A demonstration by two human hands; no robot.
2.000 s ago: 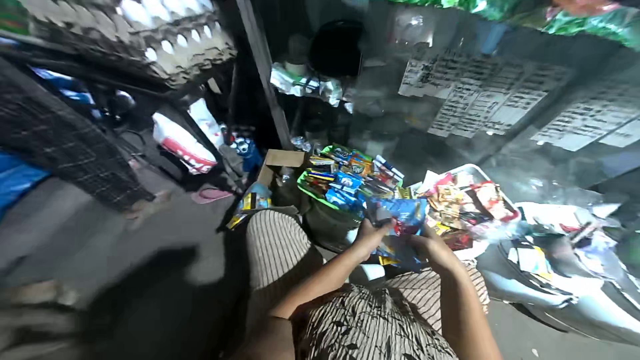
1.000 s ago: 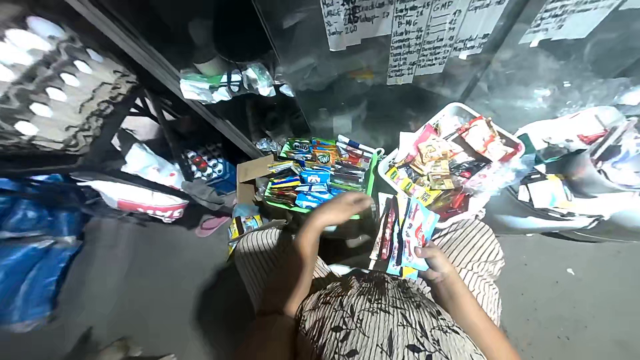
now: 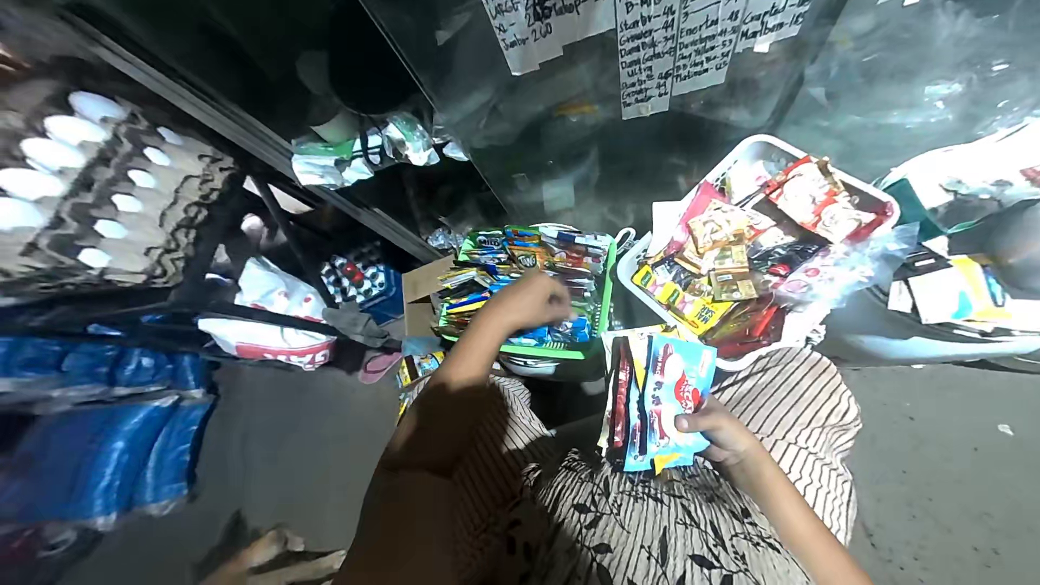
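Note:
My right hand [image 3: 719,431] grips a bundle of flat sachets [image 3: 670,398], light blue, dark red and white, above my lap. My left hand [image 3: 532,305] hovers over the green basket [image 3: 608,292], its fingers partly curled; whether anything is between them cannot be told. Upright rows of colourful sachets [image 3: 520,244] fill that basket. To its right is a white plastic basket [image 3: 756,142] heaped with loose packets, among them yellow sachets [image 3: 678,301] and red and white packets [image 3: 819,199].
Trays of eggs [image 3: 122,179] stand on a rack at the left, over blue plastic packs [image 3: 106,439]. An open cardboard box [image 3: 422,284] adjoins the green basket. Behind the baskets rises a glass panel [image 3: 552,138] with handwritten sheets. More packets [image 3: 951,292] lie at the far right.
My hands were together around the sachets two seconds ago. The left hand has since moved off to the green basket, while the right keeps the bundle. The view has shifted closer to the baskets.

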